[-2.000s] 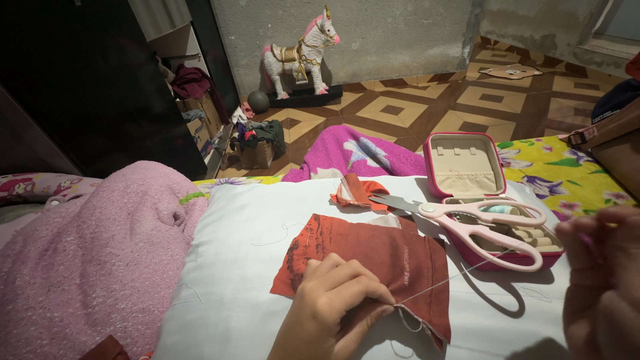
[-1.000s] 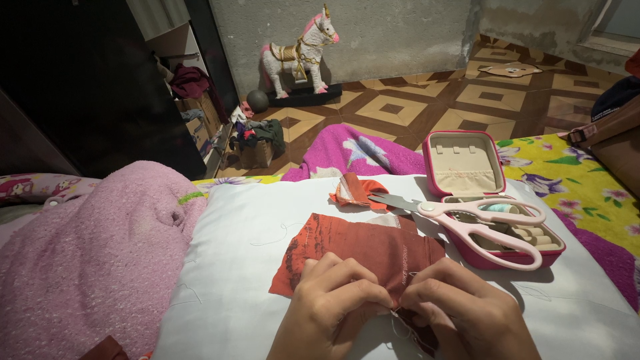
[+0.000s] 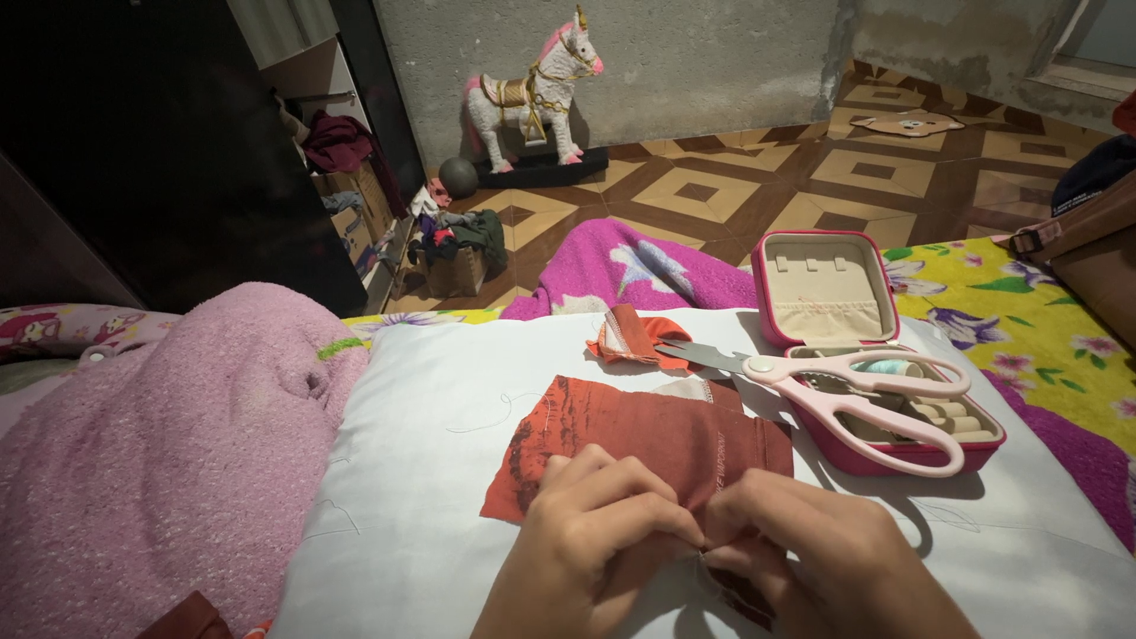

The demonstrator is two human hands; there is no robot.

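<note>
A rust-red piece of fabric (image 3: 621, 435) with dark marks and some lettering lies on a white pillow (image 3: 426, 390). My left hand (image 3: 595, 541) pinches its near edge, and my right hand (image 3: 799, 541) grips the same edge just beside it, fingertips almost touching. Whether a needle is between the fingers cannot be seen. Pink-handled scissors (image 3: 852, 390) rest across an open pink sewing case (image 3: 981, 453), blades toward a crumpled orange-red scrap (image 3: 626, 337). Spools (image 3: 954, 417) sit in the case.
A pink fleecy blanket (image 3: 177, 461) is bunched at the left. Loose threads (image 3: 497, 417) lie on the pillow. Beyond are a magenta blanket (image 3: 612, 275), a yellow floral cover (image 3: 1029, 311) and a brown bag (image 3: 1096, 257). A toy horse (image 3: 532, 98) stands on the tiled floor.
My right hand, raised at the far right two seconds ago with a thread stretched toward it, has come down to the fabric's near edge beside my left hand.
</note>
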